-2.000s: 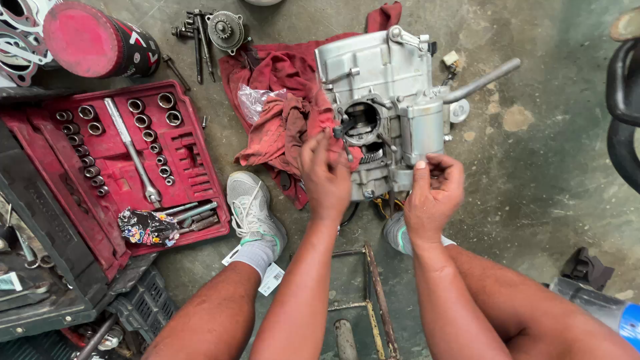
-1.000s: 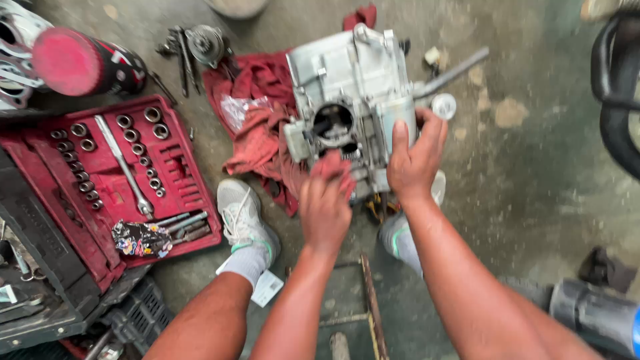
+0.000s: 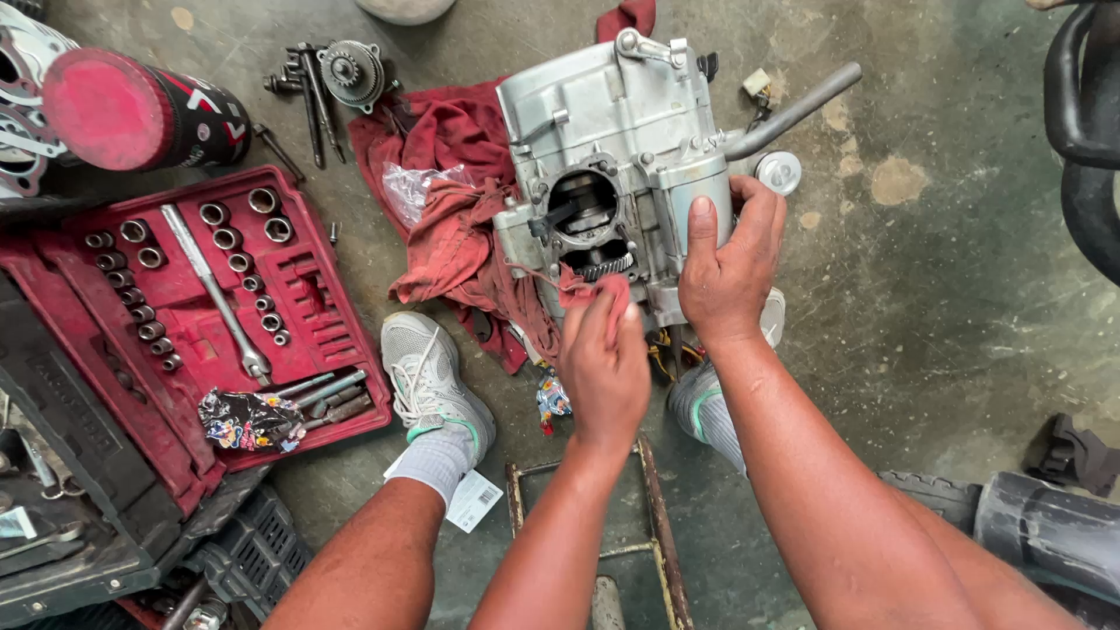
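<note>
A silver engine crankcase [image 3: 582, 109] rests on the floor on red cloths [image 3: 464, 236]. My left hand [image 3: 604, 367] pinches a small red rag [image 3: 604, 289] at the lower side of the engine's round opening [image 3: 582, 206], beside a toothed gear [image 3: 606, 268]. My right hand [image 3: 735, 262] lies around the cylindrical starter motor housing [image 3: 696, 206] on the engine's right, thumb on top and fingers along its far side. A grey metal tube [image 3: 796, 109] sticks out past that housing.
An open red socket set case [image 3: 197, 324] lies at left with a ratchet [image 3: 214, 293]. Behind it are a black canister with a red lid [image 3: 109, 109] and a gear assembly [image 3: 352, 77]. A rusty metal frame [image 3: 661, 542] stands between my feet. Black tubing [image 3: 1072, 114] is at the far right.
The red rag now shows clearly in my left hand, at the edge of the engine opening. Two seconds ago my right hand was at the housing's lower end; it has since moved up along its side.
</note>
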